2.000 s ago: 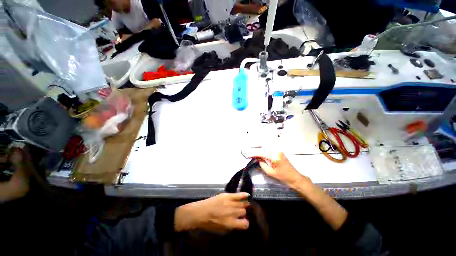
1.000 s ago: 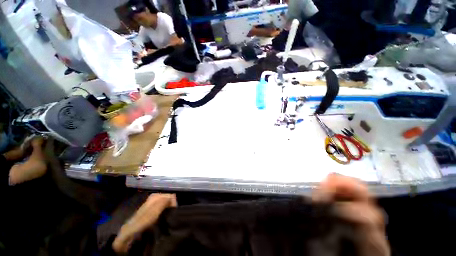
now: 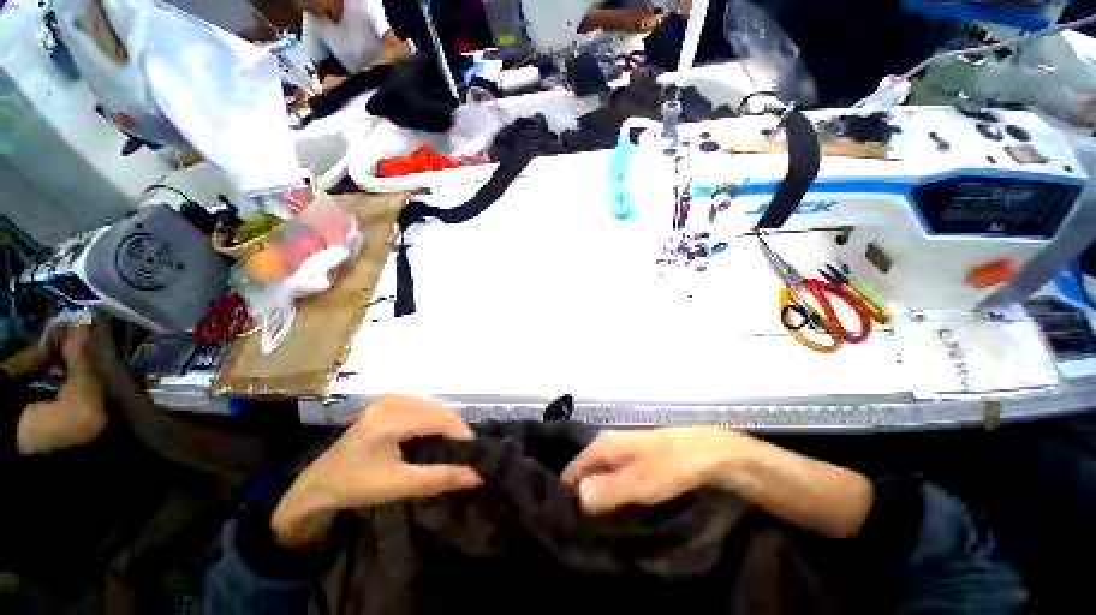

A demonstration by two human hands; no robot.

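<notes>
A large dark brown garment piece [image 3: 529,529] hangs bunched over my lap, its upper edge at the table's front edge. My left hand [image 3: 382,463] holds its edge between thumb and fingers. My right hand [image 3: 655,466] pinches the cloth to the right of it. A small black tab [image 3: 558,408] sticks up at the table edge between my hands. The fingertips are partly hidden in the folds.
A white sewing machine [image 3: 877,204] stands behind right, with orange-handled shears [image 3: 808,324], red-handled scissors [image 3: 851,315] and a hanging black band [image 3: 796,168]. A black strip [image 3: 481,198] lies back left, beside a cardboard sheet [image 3: 361,270]. Another person's arm [image 3: 66,402] is at far left.
The black strips held earlier are no longer seen in my hands. The brown cloth was spread between my hands and is now bunched. My right hand has moved left, closer to my left.
</notes>
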